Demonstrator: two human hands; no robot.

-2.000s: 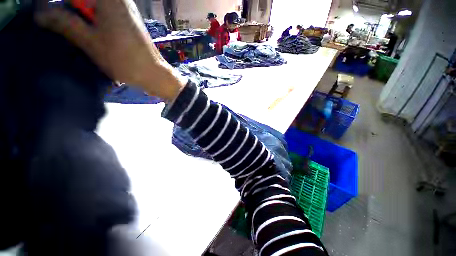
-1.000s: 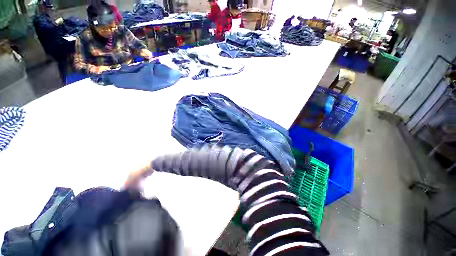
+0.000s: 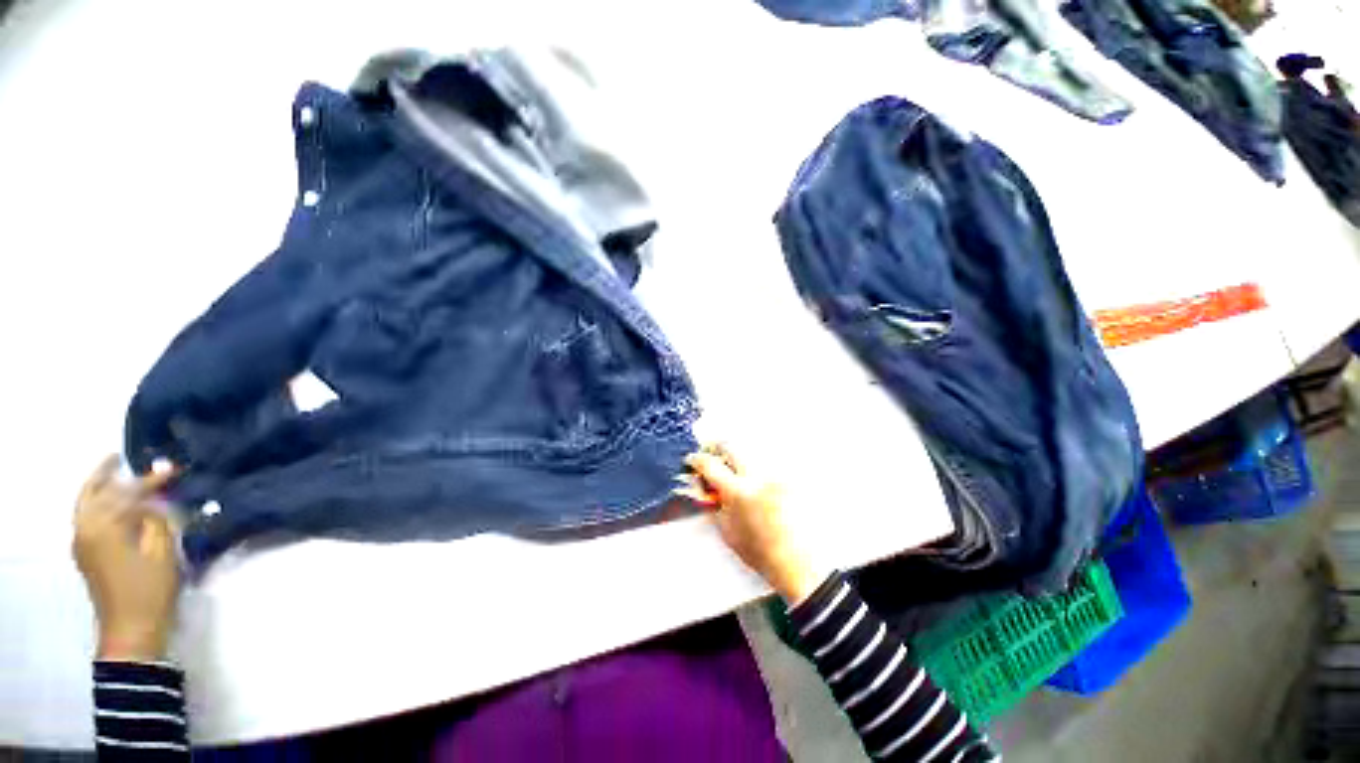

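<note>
A dark blue denim jacket lies spread on the white table in front of me, with its paler grey-blue inside showing at the top. Round white buttons show on its left edge. White table shows through a small opening near its middle. My left hand is at the jacket's lower left corner, by the buttons, slightly blurred, its fingertips at the edge. My right hand pinches the jacket's lower right corner near the table edge. Small metal tips seem to show at its fingers, but the tool is mostly hidden.
A heap of denim garments lies at the right and hangs over the table edge. A red-orange strip is beyond it. Green and blue crates stand below the edge. More denim lies at the upper right, with a person beyond.
The view has turned down to the table. The jacket, earlier raised and then bunched and blurred, now lies spread out. Both hands now show at its lower corners.
</note>
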